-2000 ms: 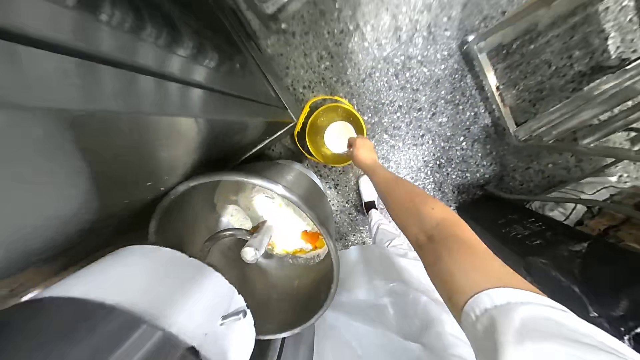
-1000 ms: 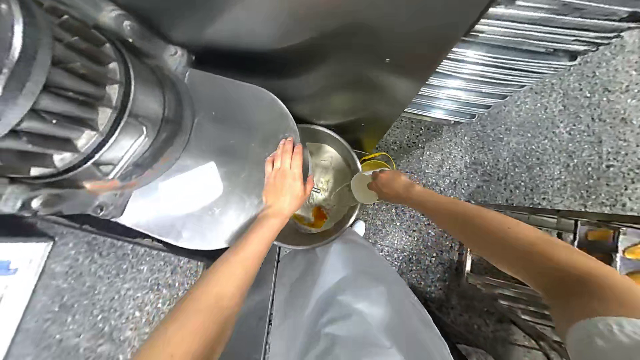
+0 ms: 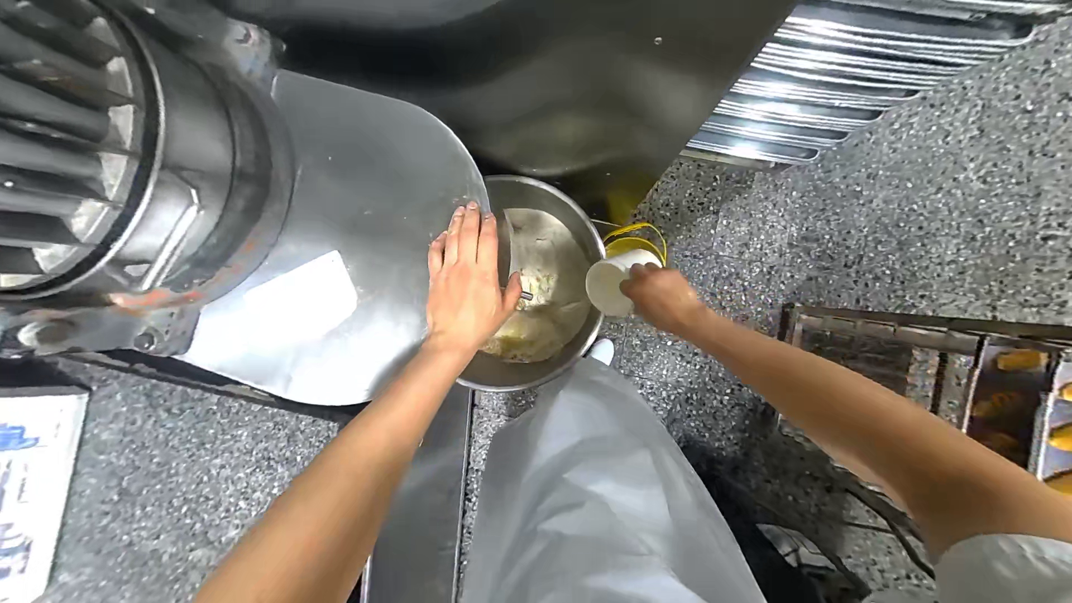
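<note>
My left hand [image 3: 471, 280] lies flat, fingers extended, on the rounded metal housing [image 3: 377, 201] of a dough mixer. Below it is the mixer's steel bowl [image 3: 544, 381], holding pale flour or dough mix [image 3: 536, 335] that looks yellowish at its lower part. Part of a metal mixing tool [image 3: 526, 295] shows beside my thumb. At the bowl's right rim, my right hand [image 3: 662, 293] grips a white plastic cup [image 3: 610, 289], tilted with its mouth toward the bowl. A yellow bucket [image 3: 632, 243] stands partly hidden behind the cup.
A dark steel panel [image 3: 586, 92] rises beyond the bowl. Corrugated metal trays [image 3: 779, 92] are at upper right. On the right stands a rack [image 3: 879, 322] with trays of yellowish baked goods [image 3: 1022, 360]. A box with printing [image 3: 33, 486] is at lower left, on the speckled floor [image 3: 193, 469].
My right hand has moved from the bucket to the bowl's rim with the white cup. My left hand has come onto the mixer housing. The orange patch in the bowl no longer shows. The view has shifted strongly.
</note>
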